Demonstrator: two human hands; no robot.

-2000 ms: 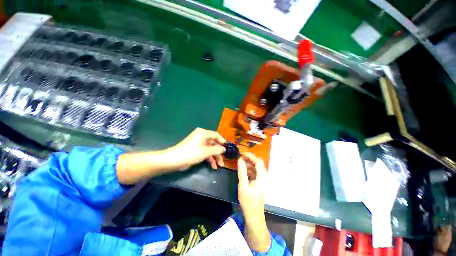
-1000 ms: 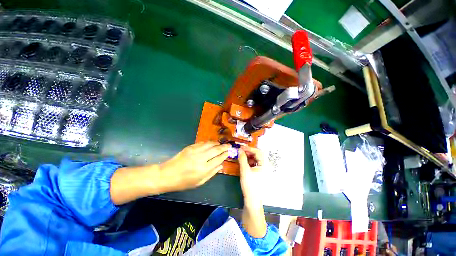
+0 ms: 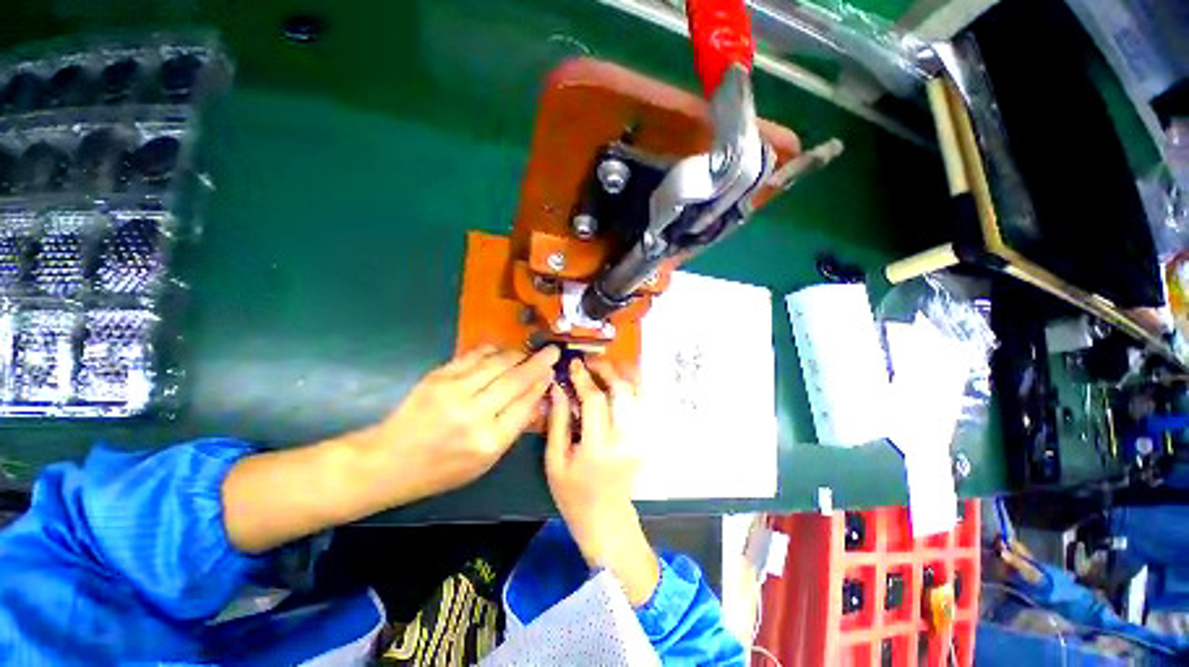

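Observation:
My left hand [image 3: 450, 414] and my right hand [image 3: 593, 450] meet at the front of the orange press fixture [image 3: 490, 293]. Their fingertips are on a round black part [image 3: 566, 370], mostly hidden by the fingers, at the fixture nest [image 3: 569, 341]. The toggle clamp [image 3: 704, 183] is on the upright orange plate, its red handle [image 3: 720, 46] pointing up. The clamp plunger [image 3: 613, 289] slants down toward the nest.
A clear blister tray [image 3: 91, 248] with black discs is at left. A loose black disc [image 3: 303, 28] lies at the back. White paper [image 3: 711, 391] with tiny specks, a white box piece [image 3: 836, 365], a plastic bag [image 3: 958, 345] and a red divided bin [image 3: 867, 560] are at right.
The view has moved closer to the fixture. Both hands, with the black part, have moved from the base's front edge up to the nest.

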